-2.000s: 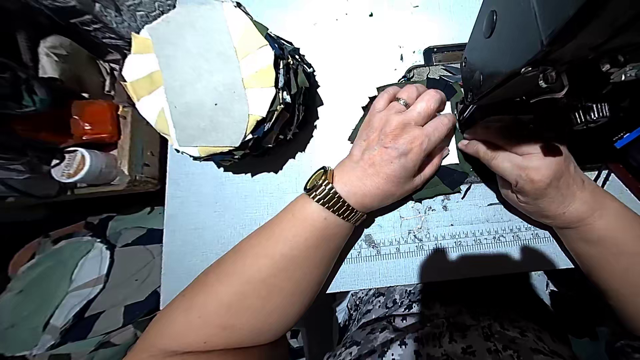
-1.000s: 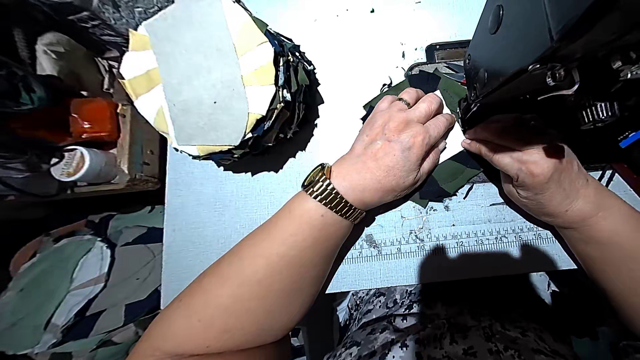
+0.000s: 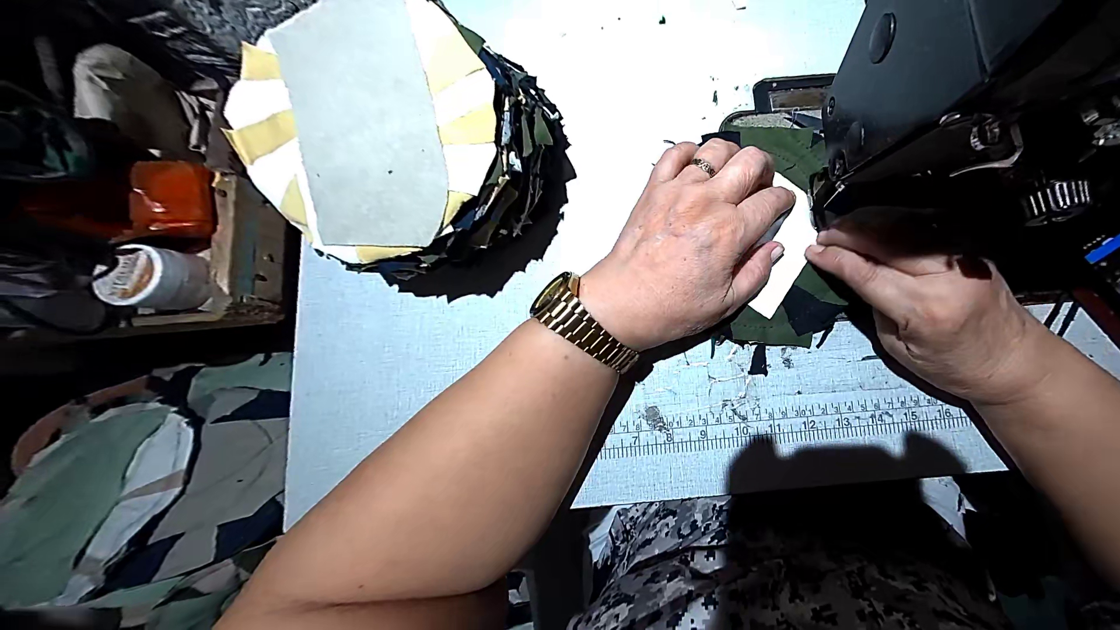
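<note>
My left hand (image 3: pixel 700 241), with a ring and a gold-coloured watch, lies over a piece of green and dark camouflage fabric (image 3: pixel 774 328) and a white piece (image 3: pixel 787 276) on top of it, fingers bent. Beside the needle area of a black sewing machine (image 3: pixel 919 87), the thumb and index finger of my right hand (image 3: pixel 919 297) pinch the fabric's right edge. Part of the fabric is hidden under both hands and the machine head. To the left stands a stack of round patchwork fabric pieces (image 3: pixel 472 210), topped by a grey, white and yellow one (image 3: pixel 367 131).
A measuring tape (image 3: pixel 787 427) runs along the front of the pale table (image 3: pixel 394 385). Left of the table are a wooden box (image 3: pixel 249 236), a white container (image 3: pixel 153 276), an orange object (image 3: pixel 172 199) and camouflage fabric pieces (image 3: pixel 210 455). Thread scraps lie about.
The fabric under my hands has turned and shifted beside the machine, and more of its white piece shows than two seconds ago. Both hands have stayed nearly in place.
</note>
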